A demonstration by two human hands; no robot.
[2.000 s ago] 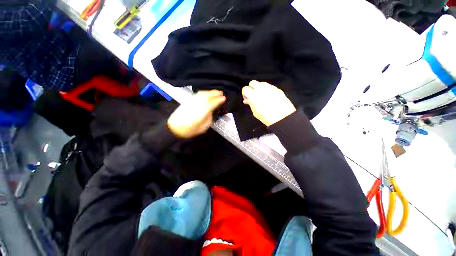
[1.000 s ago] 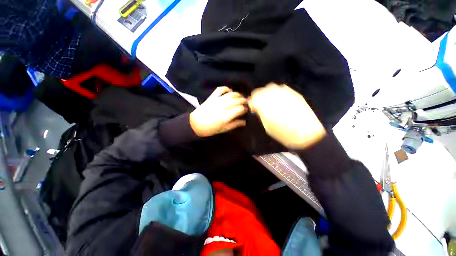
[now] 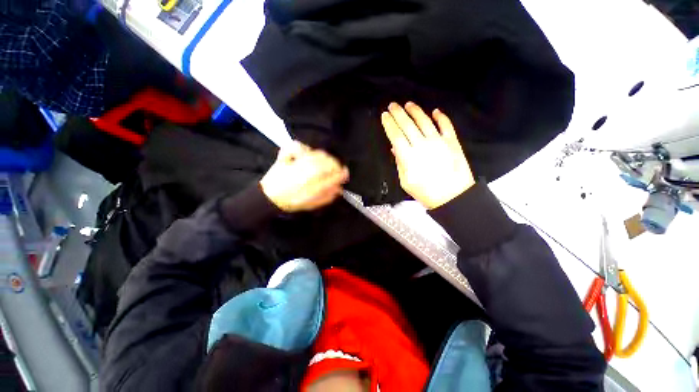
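The black garment piece (image 3: 475,69) lies on the white table in front of me, its near edge at the table's front edge. My right hand (image 3: 429,157) lies flat on the cloth, palm down, fingers extended and slightly apart. My left hand (image 3: 304,180) is blurred, with curled fingers, at the cloth's near left edge. Whether it grips cloth is hidden.
Scissors with red and orange-yellow handles (image 3: 608,298) lie on the right of the table. The presser foot area (image 3: 655,164) is at the right edge, with a small brown square (image 3: 635,226) nearby. A measuring strip (image 3: 406,233) runs along the front edge.
My hands were close together at the cloth a second ago and are now apart. My right hand has flattened and my left has shifted left. The cloth is spread wider, and the pale thread no longer shows.
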